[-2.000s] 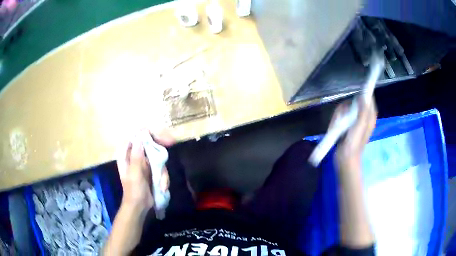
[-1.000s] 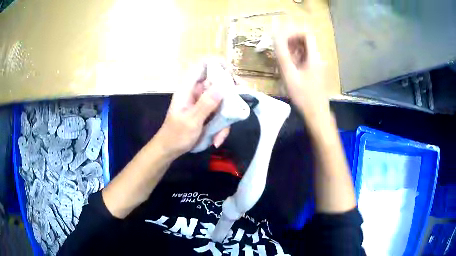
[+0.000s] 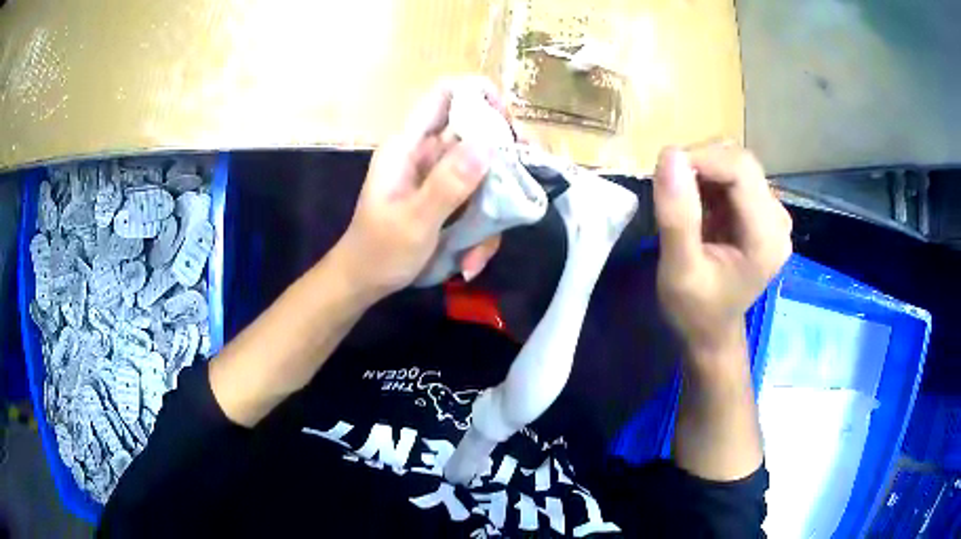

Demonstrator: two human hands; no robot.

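My left hand (image 3: pixel 406 211) grips a white-grey foot shell (image 3: pixel 510 200) above my lap, near the bench edge. A small black ankle joint (image 3: pixel 547 183) shows between the foot shell and a pale lower leg (image 3: pixel 553 337). The lower leg hangs down and towards me, its narrow end over my shirt. My right hand (image 3: pixel 722 237) is raised to the right of the leg, apart from it, with fingers curled; I cannot tell whether it holds anything thin.
A brownish square dish or patch (image 3: pixel 569 84) with pale material lies on the tan bench (image 3: pixel 263 74). A blue left bin (image 3: pixel 220 253) holds many grey sole plates. A blue right bin (image 3: pixel 906 358) has flat white contents. A grey metal surface (image 3: pixel 832 95) is at the upper right.
The leg that my right hand held two seconds ago now hangs at the foot shell in my left hand. Since one second ago, my right hand has moved from the dish back towards me and right.
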